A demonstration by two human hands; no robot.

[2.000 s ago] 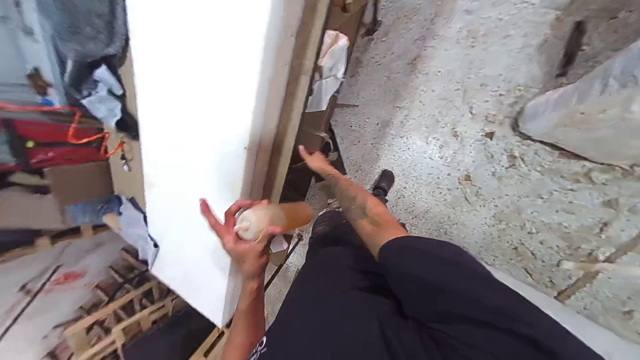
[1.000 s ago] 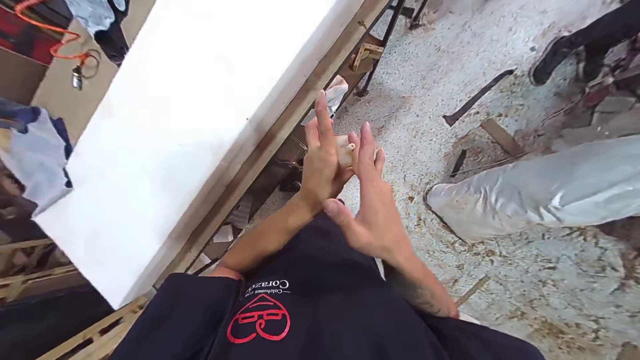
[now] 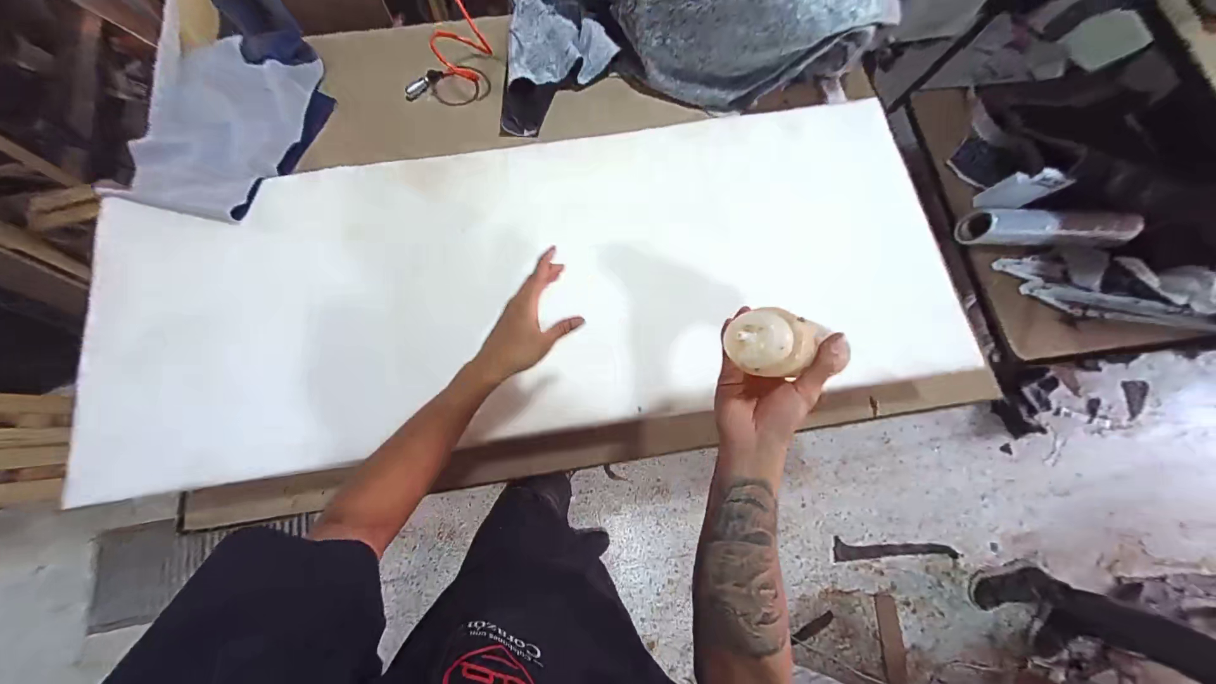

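A squeeze bottle with a pale, round nozzle cap is gripped in my right hand, over the near edge of a long white panel. Its cap faces up toward the camera. My left hand hovers above the middle of the panel, fingers apart and holding nothing. The panel, perhaps foam or board, lies on a brown table whose front edge shows beneath it.
White and navy fabric overlaps the panel's far left corner. An orange cord with a metal fitting and grey fabric lie behind. A roll rests on a cluttered surface at right. Dark scraps and another person's leg are on the floor side.
The view has swung round to face the panel. The bottle was in my left hand two seconds ago, between both hands one second ago, and is now in my right. My hands have moved apart.
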